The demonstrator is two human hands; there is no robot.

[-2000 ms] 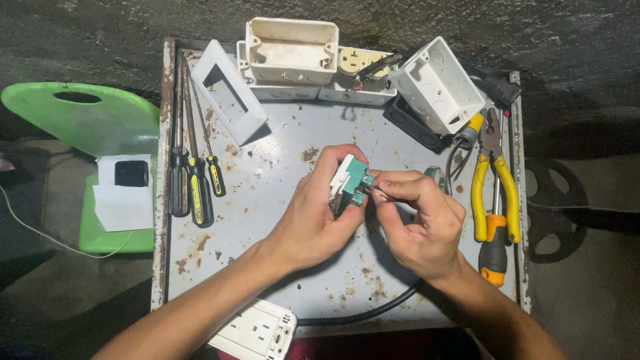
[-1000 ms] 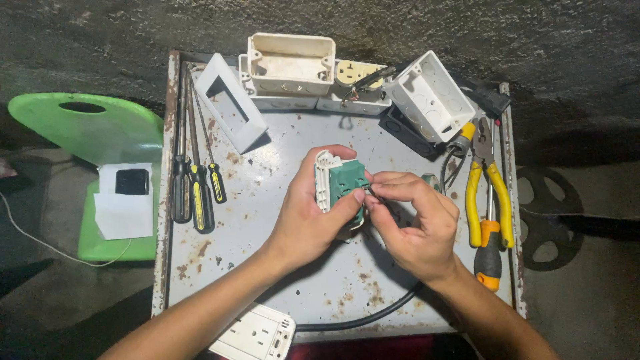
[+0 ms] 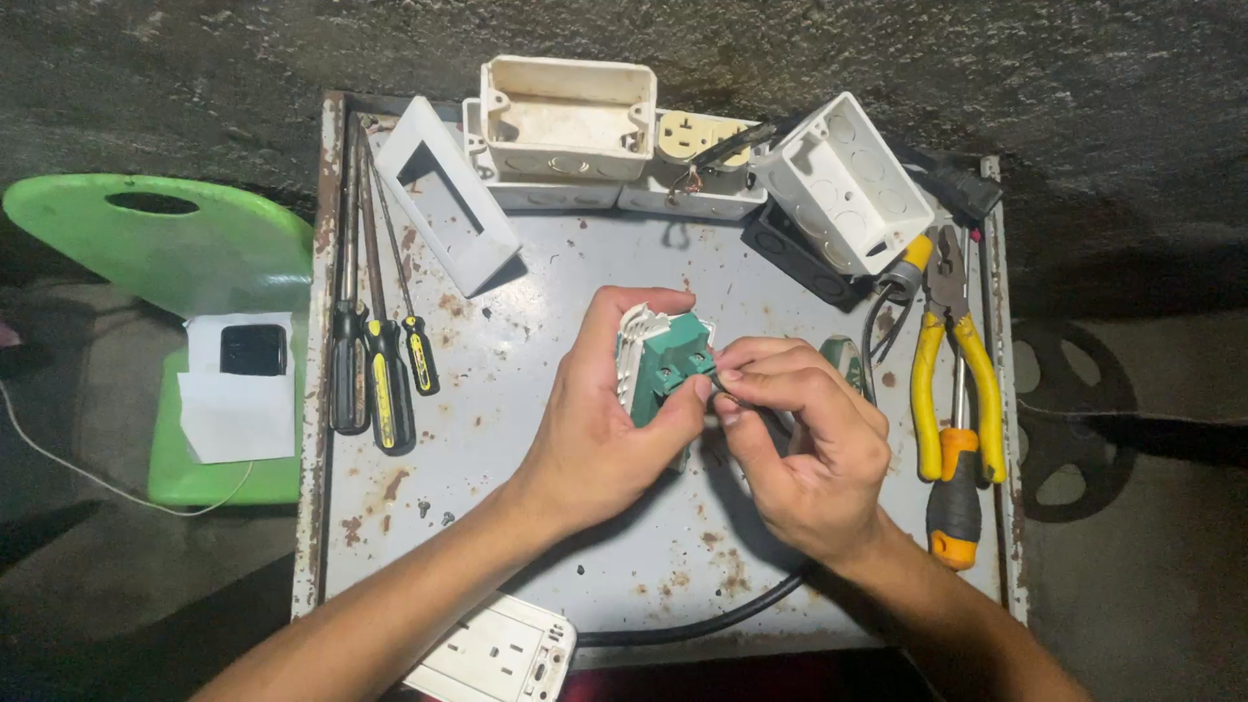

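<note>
Over the middle of the metal tabletop, my left hand (image 3: pixel 604 429) grips a white and green electrical outlet module (image 3: pixel 673 356), its green back with terminal screws facing up. The fingertips of my right hand (image 3: pixel 814 429) pinch the end of a black cable (image 3: pixel 756 405) close against the module's terminal side. Whether a wire sits inside a terminal cannot be told, since the fingers cover that spot. The cable's thicker black part (image 3: pixel 697 629) runs along the table's near edge, beside a white outlet faceplate (image 3: pixel 497 648) that lies partly under my left forearm.
Screwdrivers (image 3: pixel 390 390) and a white frame (image 3: pixel 448 195) lie at left. White outlet boxes (image 3: pixel 570 117), a cream receptacle (image 3: pixel 687 136) and a tilted white box (image 3: pixel 848 185) line the back. Yellow-handled pliers (image 3: pixel 931 390) and an orange-black screwdriver (image 3: pixel 954 507) lie right. Small screws (image 3: pixel 424 509) sit near my left forearm.
The outlet module has turned in my left hand, so more of its green back faces up than two seconds ago. My right fingertips stay at its terminal side.
</note>
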